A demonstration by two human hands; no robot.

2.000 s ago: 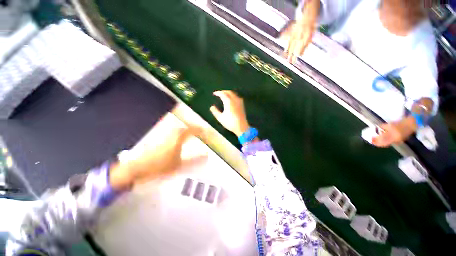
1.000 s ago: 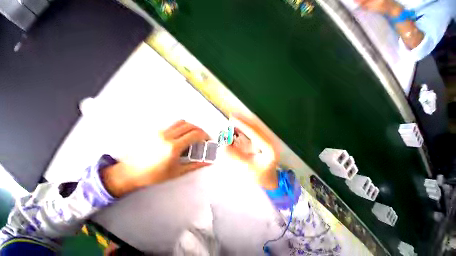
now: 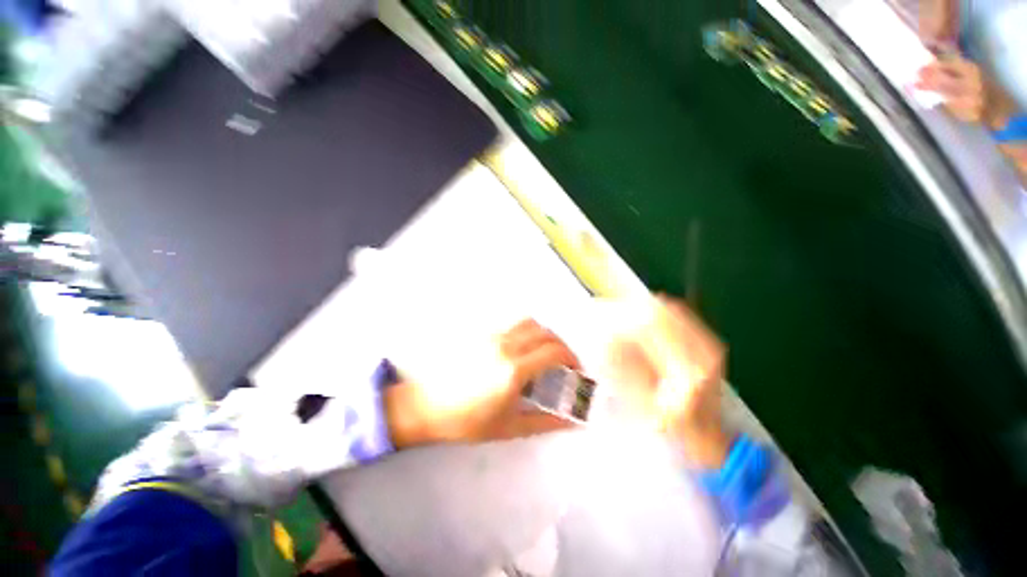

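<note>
My left hand (image 3: 484, 389) is on the white work surface, its fingers around a small row of white plastic housings (image 3: 560, 392). The housing at the right end shows dark and yellowish parts inside; the others look grey. My right hand (image 3: 664, 366) is just right of the housings, blurred and overexposed, with the blue wrist strap (image 3: 743, 471) on its wrist. I cannot tell whether it holds anything. Green circuit boards (image 3: 524, 81) lie along the near edge of the belt, and a joined row of boards (image 3: 780, 79) lies near its far edge.
The green conveyor belt (image 3: 721, 214) runs along the right. White housing stacks (image 3: 265, 40) stand on the black mat (image 3: 282, 192) at upper left. A blurred white cluster (image 3: 898, 509) is on the belt at lower right. Another person's hands (image 3: 957, 85) show at upper right.
The view has shifted, bringing the housing stacks and board rows back in. The green board seen by my right hand no longer shows there, and the right-end housing now has parts inside.
</note>
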